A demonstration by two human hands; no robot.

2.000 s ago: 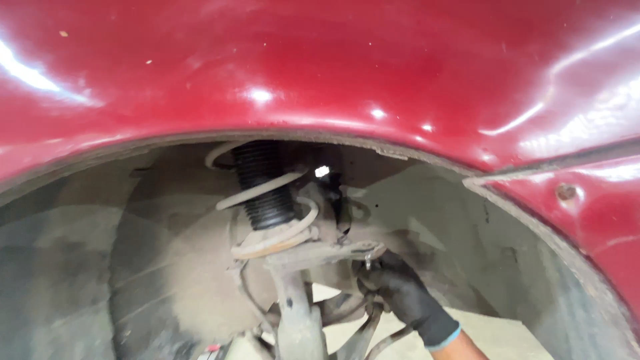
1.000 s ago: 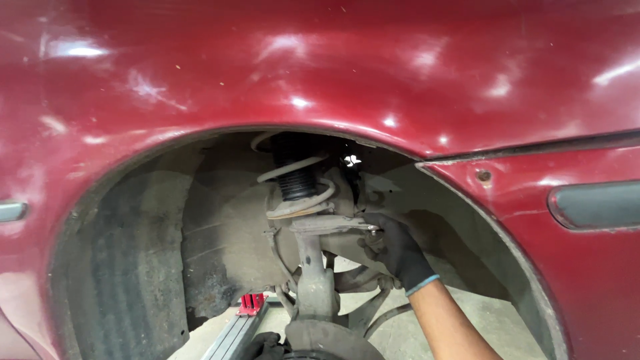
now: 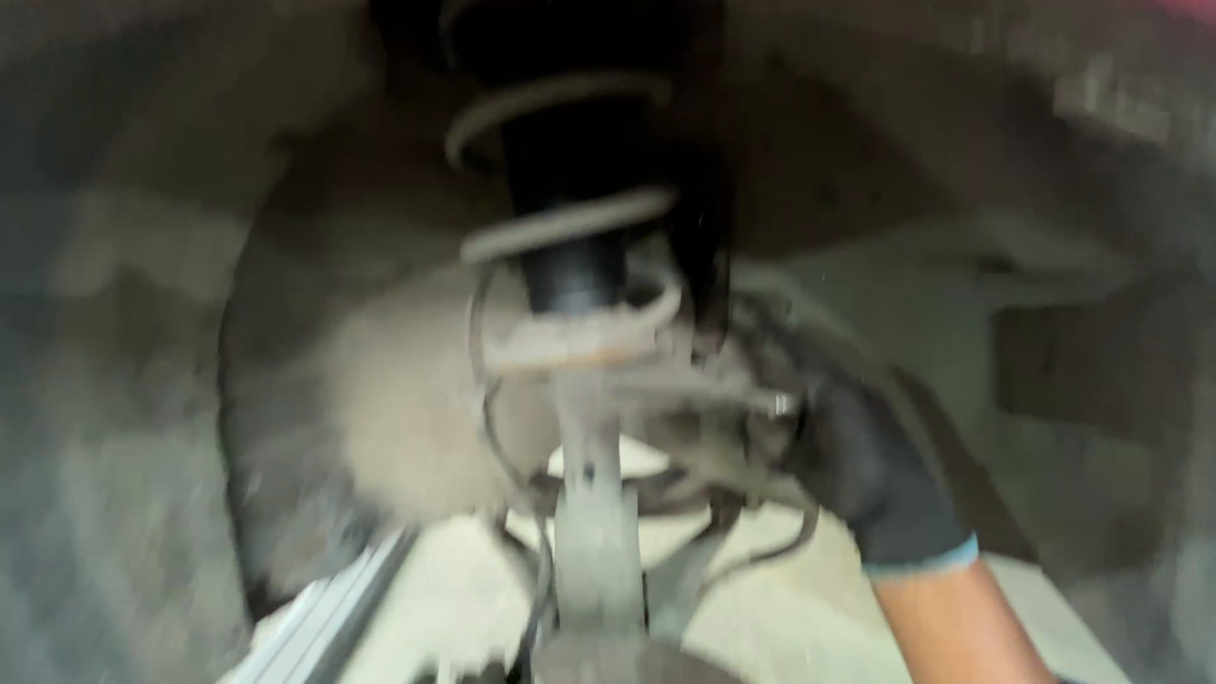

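My right hand (image 3: 845,437), in a dark glove with a light blue cuff, is at the outer end of the steering arm (image 3: 703,385) on the strut, beside a small metal stud (image 3: 783,405). Its fingers are blurred and partly hidden in shadow, so its grip cannot be made out. Above and left of it stands the strut (image 3: 597,551) with a pale coil spring (image 3: 570,226) around a black bellows boot (image 3: 575,275). A dark shape at the bottom edge may be part of my left hand, but it is too blurred to tell.
The wheel-arch liner (image 3: 294,380) curves around the strut. A cable (image 3: 489,418) hangs down on its left, and a hose (image 3: 769,551) loops below my right hand. A metal bar (image 3: 328,608) slants up from the lower left. The brake assembly (image 3: 627,663) sits at the bottom.
The view has moved in much closer to the wheel arch. My right hand stays by the arm's outer end.
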